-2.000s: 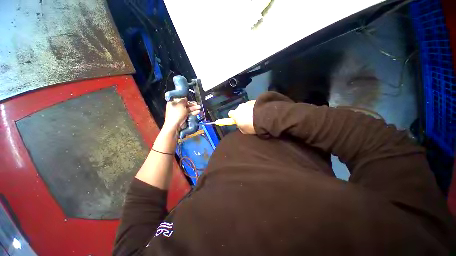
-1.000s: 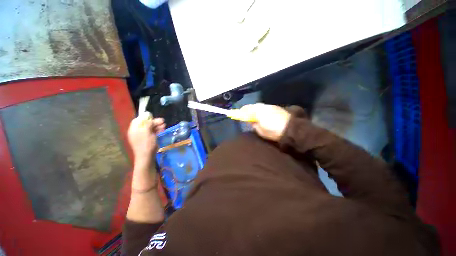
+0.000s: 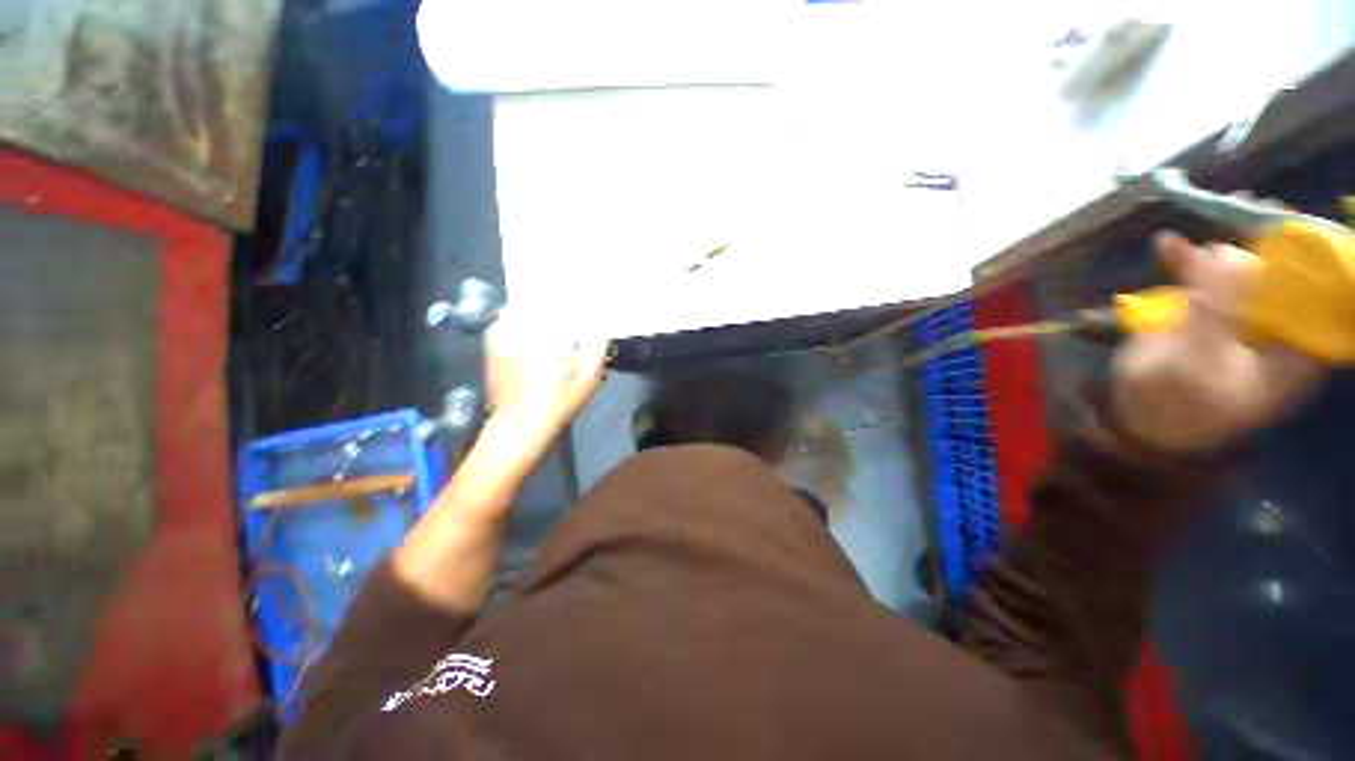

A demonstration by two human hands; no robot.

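My left hand (image 3: 538,369) is blurred at the near left corner of the white-topped table (image 3: 595,208). Whether it holds anything is unclear. One grey curved part (image 3: 473,303) shows just left of its fingers, and another grey part (image 3: 455,410) is below, beside the wrist. The bar between them cannot be made out. My right hand (image 3: 1207,357) is far right, closed around a bright yellow tool (image 3: 1308,290). A thin shaft points left from the tool. The motion blur hides its exact shape.
A long white roll (image 3: 595,45) lies at the table's back. Small thin pieces lie on the tabletop. A blue crate (image 3: 335,513) with a wooden strip is lower left, beside a red machine (image 3: 193,520). A blue mesh crate (image 3: 963,446) stands below the table's right side.
My right hand has moved far right, away from the grey parts. My left hand has moved right to the table corner. The view has shifted, showing more of the roll and the right side.
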